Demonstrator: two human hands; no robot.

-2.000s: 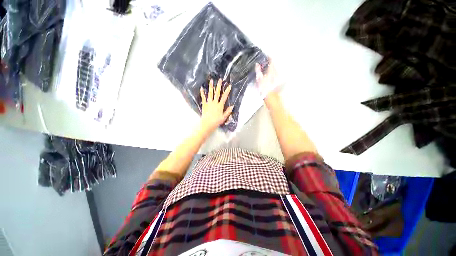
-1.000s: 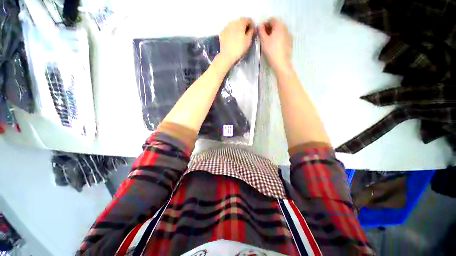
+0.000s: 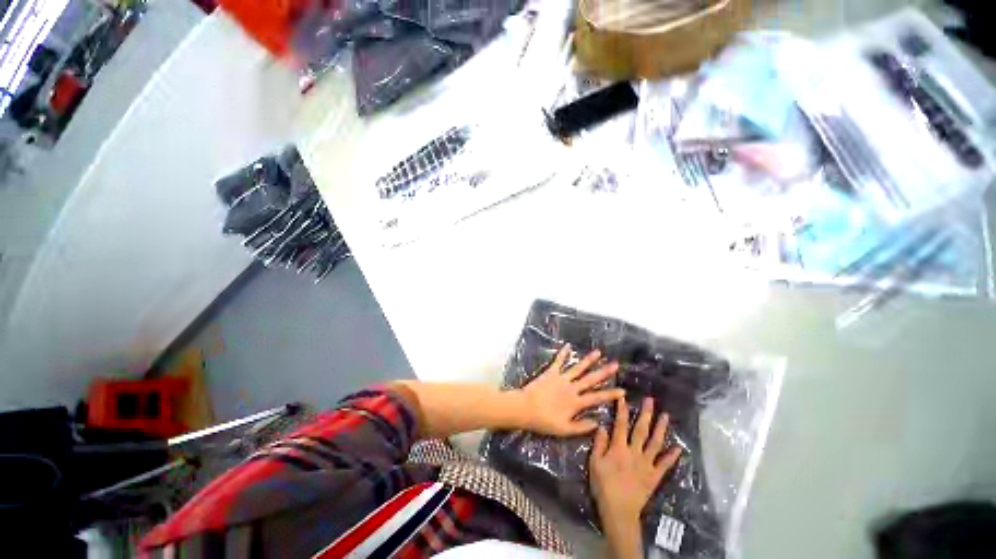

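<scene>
The bagged garment (image 3: 655, 371) lies flat on the white table in front of me, dark cloth inside a clear shiny bag. A small white label shows near its lower edge, and the empty clear margin of the bag is on its right side. My left hand (image 3: 570, 395) lies flat on the bag with fingers spread. My right hand (image 3: 633, 464) also lies flat on it, just below and right of the left, fingers spread. Neither hand grips anything.
A stack of printed polybags (image 3: 437, 175) lies beyond, with a black phone (image 3: 595, 109) and a tan ring (image 3: 655, 38). Loose plastic and papers (image 3: 765, 153) are at upper right. Bagged garments (image 3: 410, 55) lie at the top, others (image 3: 279, 213) below the table's edge.
The view has swung to the left. My hands have left the bag's open edge and now lie flat on the bagged garment. The phone, ring and loose papers have come into view.
</scene>
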